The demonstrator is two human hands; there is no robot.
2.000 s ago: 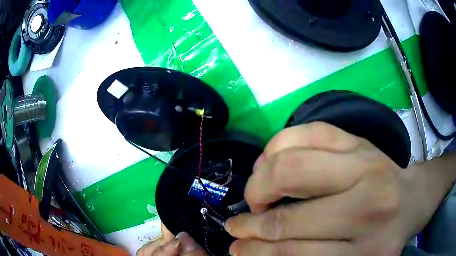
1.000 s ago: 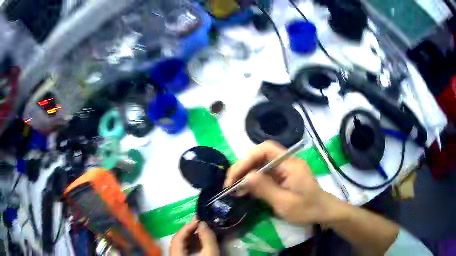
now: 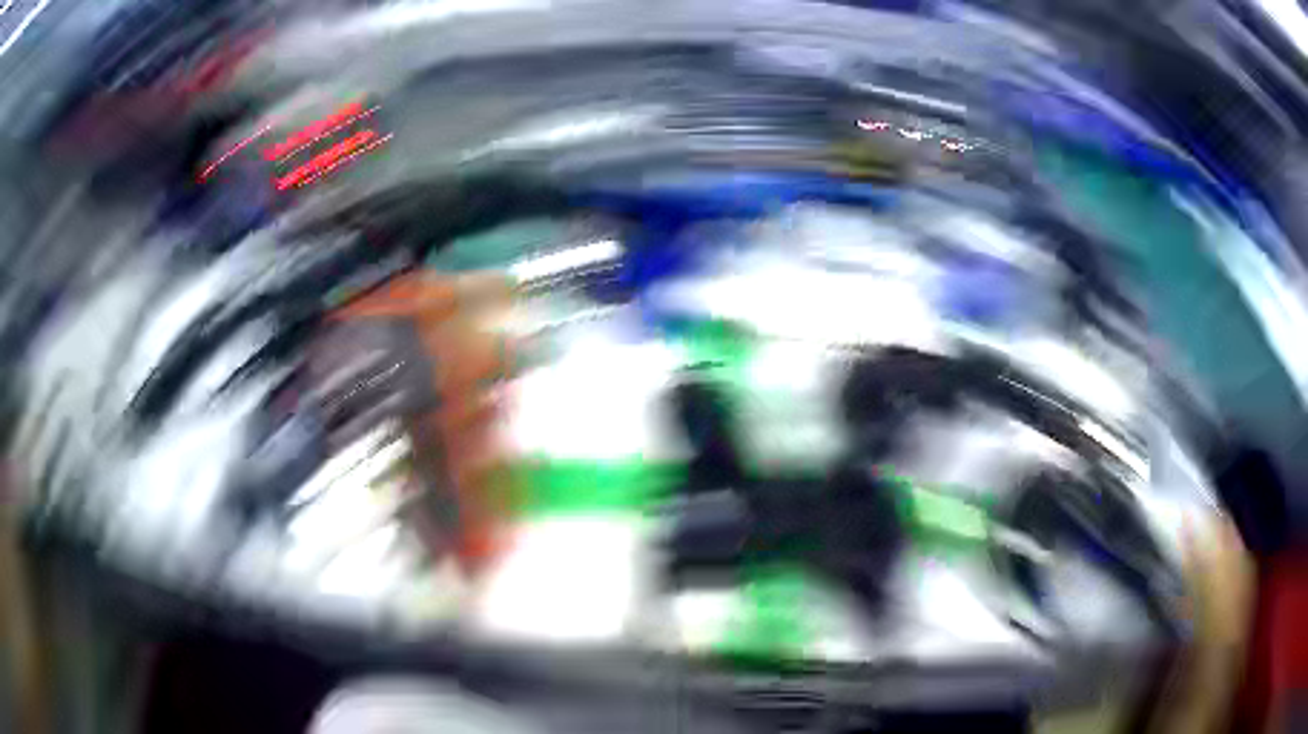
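The view is strongly blurred. Dark headphone parts (image 3: 782, 531) lie on the white bench near the middle; the open cup, its wires and the battery cannot be made out. No hand is seen on them. A skin-coloured streak (image 3: 1216, 624) at the lower right edge may be my right hand or forearm. A thinner, dim streak (image 3: 17, 617) at the far left edge may be my left. Fingers, and anything held, cannot be made out. The tweezers cannot be made out.
The orange multimeter (image 3: 466, 430) is left of the headphone parts. Green tape (image 3: 595, 485) crosses the white bench. A blue blur, perhaps a cup (image 3: 983, 284), is at the back right. More dark parts (image 3: 1083, 523) lie at the right.
The view has swung up and back and shows more of the bench and room. Both hands have left the headphone parts, and the tweezers held in my right hand can no longer be made out.
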